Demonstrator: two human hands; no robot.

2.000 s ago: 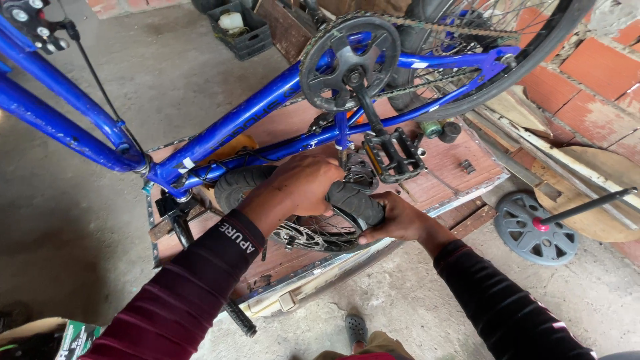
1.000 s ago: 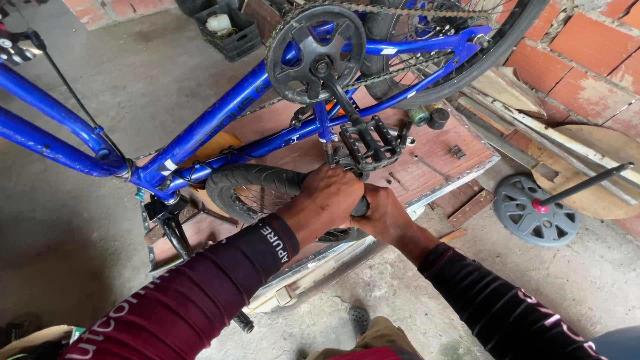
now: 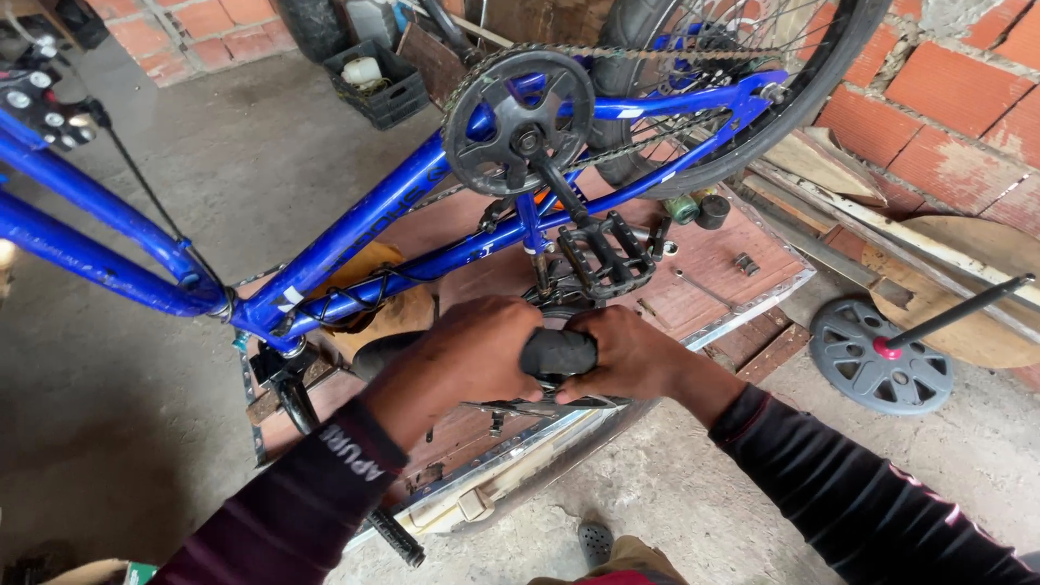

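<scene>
Both of my hands grip a black bicycle tire on a small spoked wheel, below the crank of an upside-down blue bicycle frame. My left hand closes on the tire's left side and my right hand on its right side, with a short stretch of tread showing between them. Just above the hands hangs a black pedal, joined by its crank arm to the chainring. The hands and forearms hide part of the wheel.
A wooden board with metal edging lies under the bicycle, bearing small parts and a thin rod. The rear wheel stands near a brick wall. On the floor are a grey disc with a rod and a black crate.
My left hand has shifted from beside my right hand to the opposite side of the tire. One second ago the hands were together; now tread shows between them.
</scene>
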